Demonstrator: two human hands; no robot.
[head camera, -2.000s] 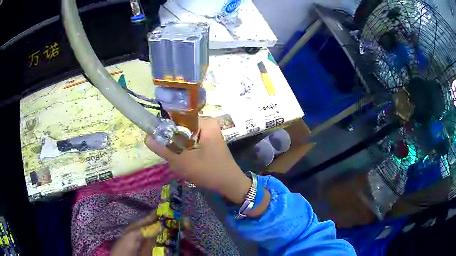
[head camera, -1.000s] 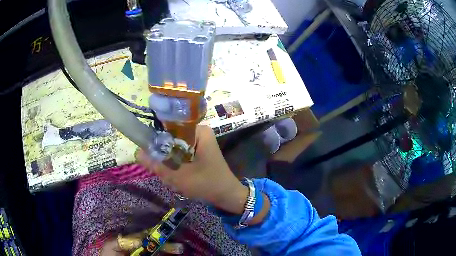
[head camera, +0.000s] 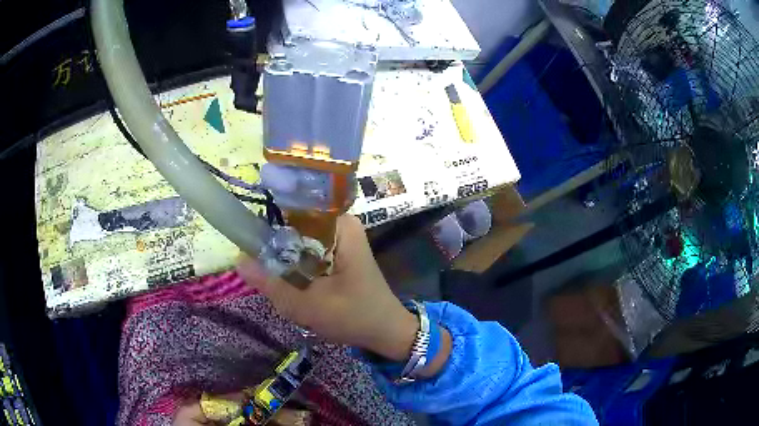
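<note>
My right hand (head camera: 337, 295) is closed around the lower part of the glue dispensing gun (head camera: 315, 121), a silver block above an amber-orange body, held upright over the lap. A thick translucent hose (head camera: 171, 158) curves into the gun beside my fingers. My left hand (head camera: 195, 412) is low at the bottom edge, partly cut off, with tan finger cots. It holds a small circuit board (head camera: 279, 387) with yellow and black parts, tilted below my right hand. The gun's tip is hidden behind my right hand.
A stained, printed work surface (head camera: 108, 270) lies ahead, with a yellow strip (head camera: 459, 115) on it. A black fitting with a blue ring (head camera: 242, 62) hangs behind the gun. Boards in a black tray (head camera: 17, 387) show at lower left. A wire-guard fan (head camera: 687, 158) stands at right.
From the earliest frame, the board has turned from nearly upright to slanted and sits lower with my left hand. The gun has shifted slightly right since the last frame.
</note>
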